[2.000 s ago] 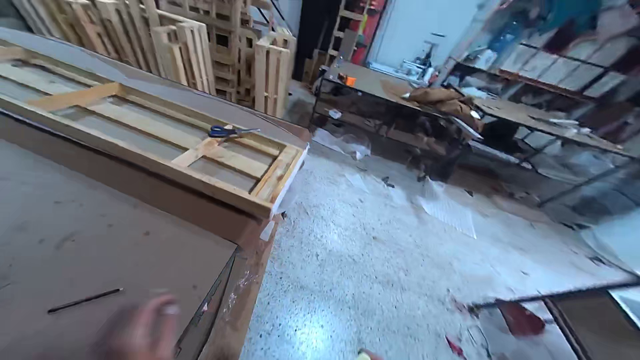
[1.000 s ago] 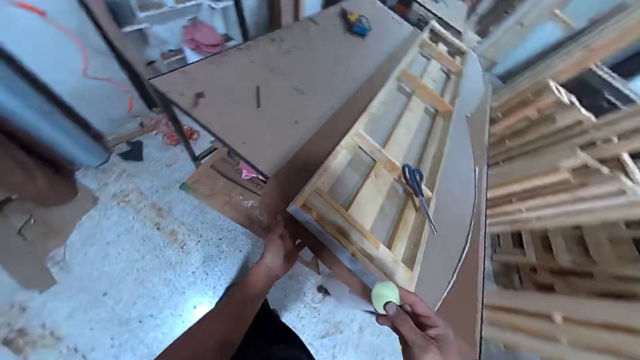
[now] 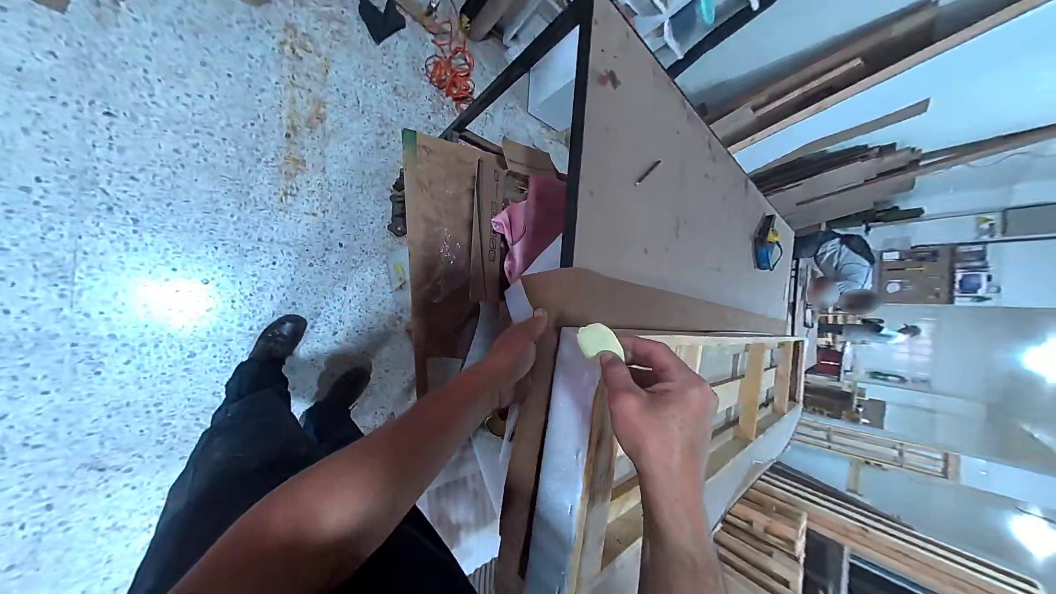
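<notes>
My right hand pinches a pale yellow-green rounded piece, perhaps tailor's chalk, between thumb and fingers at the near corner of a wooden frame. White material covers the frame's end side. My left hand lies at the edge of a brown board or cardboard sheet, beside a small white strip; its fingers are partly hidden, and whether they grip the sheet cannot be told. The wooden slatted frame rests on the brown sheet.
A grey-brown tabletop bears a thin dark stick and a blue and yellow tool. Pink cloth and cardboard stand below its edge. An orange coiled hose lies on the floor. People are at the far end.
The view has turned strongly. My right hand, with the pale piece, has come to the frame's corner near the brown sheet. My left hand remains near the sheet's edge.
</notes>
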